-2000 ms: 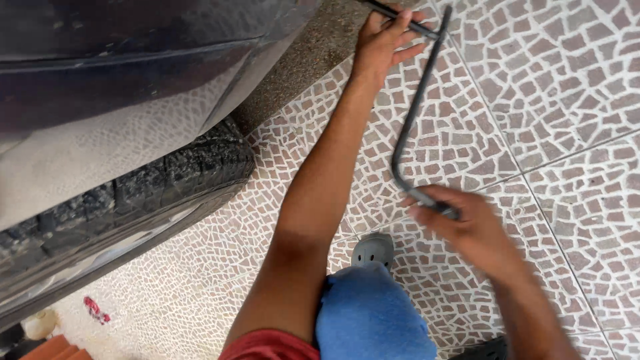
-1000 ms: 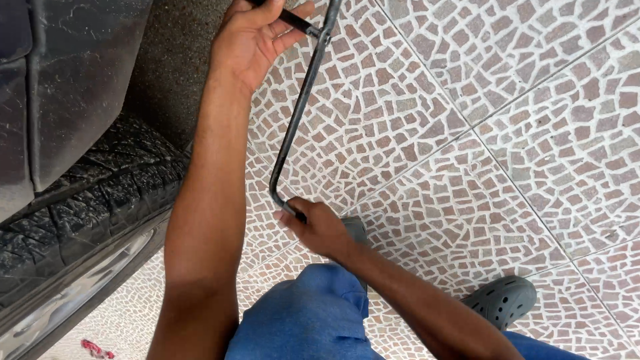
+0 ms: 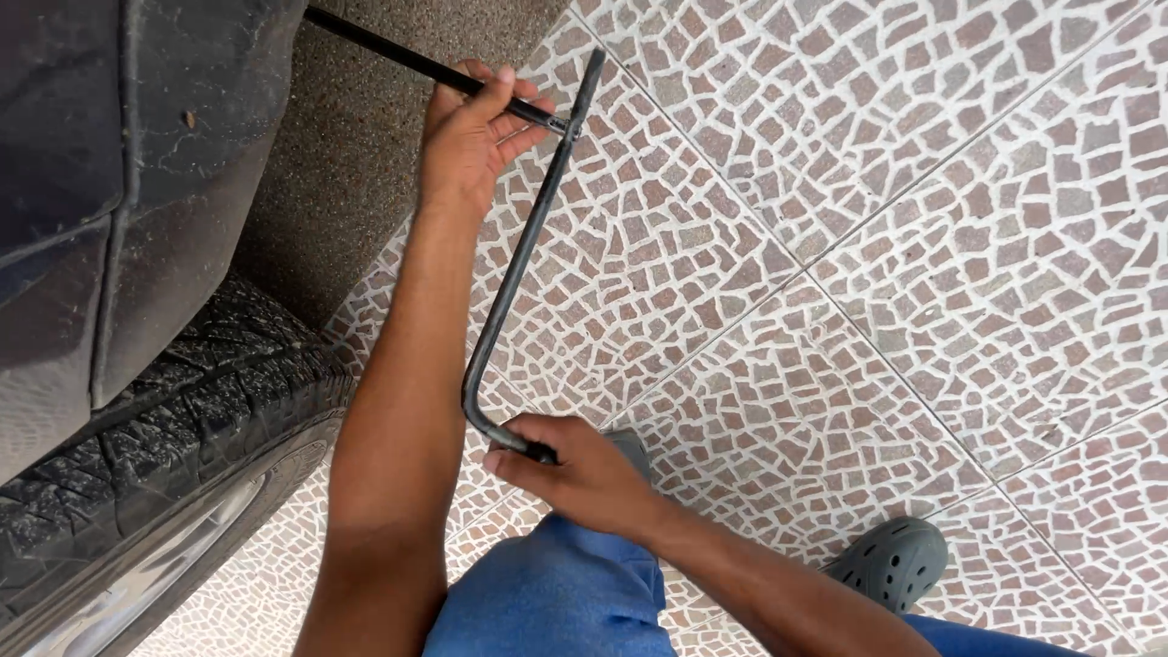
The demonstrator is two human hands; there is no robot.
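Observation:
At the upper middle, my left hand (image 3: 474,128) holds a straight black metal rod (image 3: 392,53), thumb across it and fingers behind. The rod's far end runs out of sight past the car body. Its near end meets a bent black metal bar, an L-shaped lug wrench or crank handle (image 3: 520,260), close to that bar's flat tip. The bar slants down to a bend beside my left forearm. My right hand (image 3: 575,470) is closed around its short lower end, above the knee of my blue jeans.
A car's dark, dusty bumper or body panel (image 3: 182,155) fills the upper left, above a tyre (image 3: 173,401) with a silver wheel rim (image 3: 164,566). Patterned floor tiles (image 3: 876,365) border a strip of speckled ground (image 3: 338,164). A grey clog (image 3: 899,561) is at lower right.
My right hand and the bent bar's lower end have swung closer to my left forearm since the oldest frame. Both hands keep their hold. The view has shifted.

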